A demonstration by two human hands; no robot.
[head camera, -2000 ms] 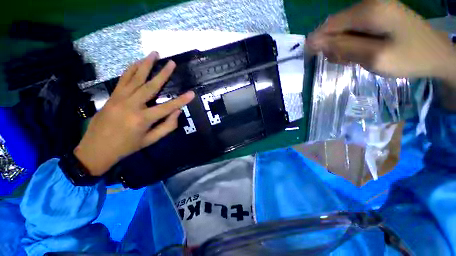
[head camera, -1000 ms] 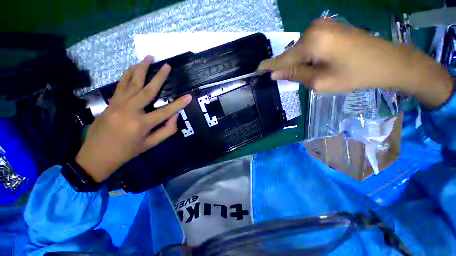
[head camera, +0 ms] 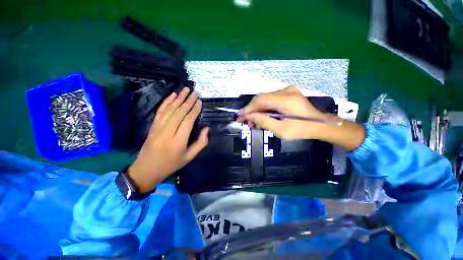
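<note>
The black plastic housing point(head camera: 299, 160) lies flat in front of me, its long side running left to right. Two white brackets point(head camera: 268, 143) face each other at its centre. My left hand point(head camera: 170, 137) rests palm down on the housing's left end, with the thumb apart from the fingers, gripping nothing. My right hand point(head camera: 284, 114) is over the housing's upper middle and pinches a slim rod point(head camera: 304, 118). The rod's light tip points left over the housing, and its other end passes over my wrist. The fingertips hide whatever lies under them.
A blue bin point(head camera: 41, 119) of small metal pins point(head camera: 73, 122) is at the left. Black plastic parts point(head camera: 147, 63) are piled beside it. A foam sheet point(head camera: 325, 76) lies under the housing. A clear bag point(head camera: 383, 109) and metal strips point(head camera: 436, 132) are at the right; another housing point(head camera: 416, 35) is at the upper right.
The view has shifted and shows more bench and the whole blue bin. My right hand has moved left from the housing's right end to its middle. My left hand stays at the left end.
</note>
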